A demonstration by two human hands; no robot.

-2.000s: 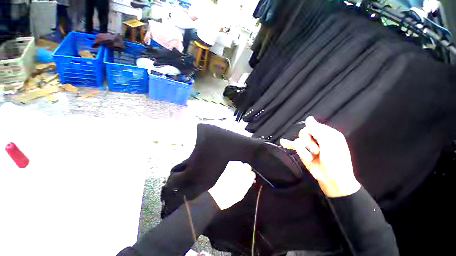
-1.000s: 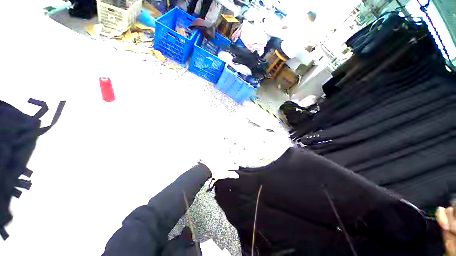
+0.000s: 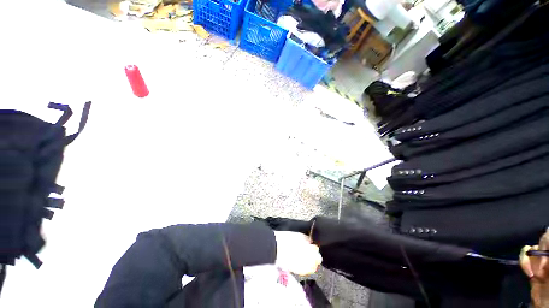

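Observation:
A black garment [image 3: 367,243] is stretched sideways low in front of me, between my two hands. My left hand [image 3: 299,252] is closed on its left part; the fingertips are hidden. My right hand [image 3: 534,264] is cut off by the right edge of the picture. Its fingers are closed around a thin dark piece, seemingly the hanger, at the end of a shiny curved line along the garment's upper edge.
Black garments with shiny dots [image 3: 469,198] hang packed at the right. A white table [image 3: 162,156] bears a red cone [image 3: 136,81] and black garments with straps [image 3: 27,180]. Blue crates [image 3: 304,63] stand on the floor beyond. A thin metal frame [image 3: 341,198] stands near the rail.
The view has swung right and down. My left hand has come into view on the garment, which is pulled narrower. My right hand stays at the right edge.

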